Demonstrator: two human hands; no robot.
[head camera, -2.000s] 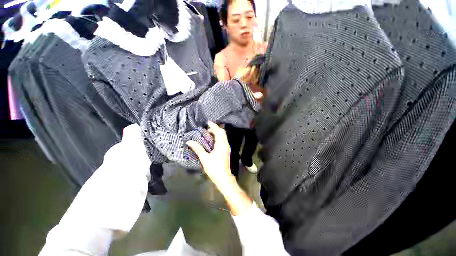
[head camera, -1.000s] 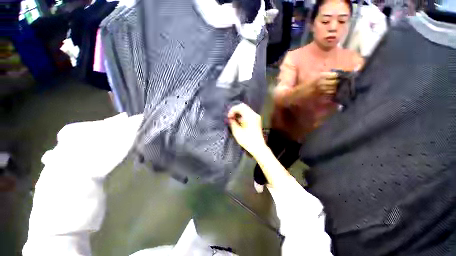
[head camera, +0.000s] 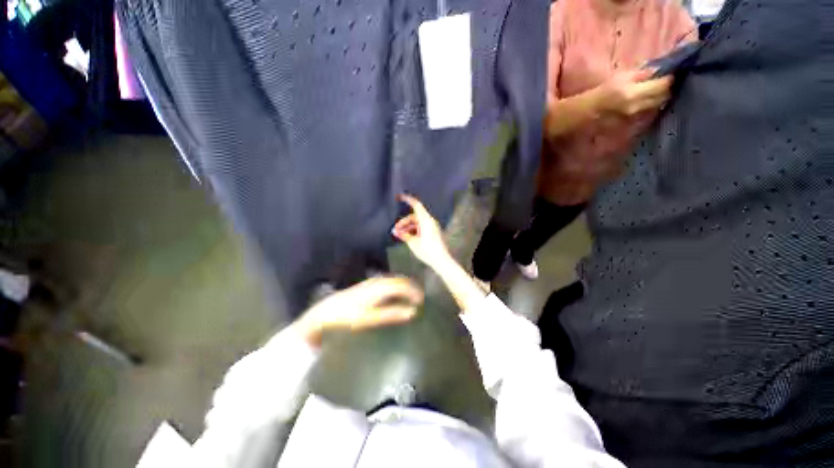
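A dark grey patterned dress or top (head camera: 338, 110) with small dots hangs in front of me. A white hang tag (head camera: 446, 71) lies over its upper front. My left hand (head camera: 370, 303) is blurred, low in front of the garment's lower part, fingers pointing right; whether it touches the cloth cannot be told. My right hand (head camera: 418, 228) is at the garment's front below the tag, index finger extended and the other fingers curled; whether it pinches any cloth cannot be told.
A second dark dotted garment (head camera: 722, 247) hangs close on the right. A person in a pink top (head camera: 599, 119) stands behind, holding part of it. A green-grey floor (head camera: 137, 238) shows below and left. A pink garment (head camera: 126, 59) hangs at the upper left.
The bunched sleeve cloth is no longer gathered up at my hands; the garment hangs straighter. My left hand has come out from behind the cloth. The view has tilted downward, and the person's face is out of view.
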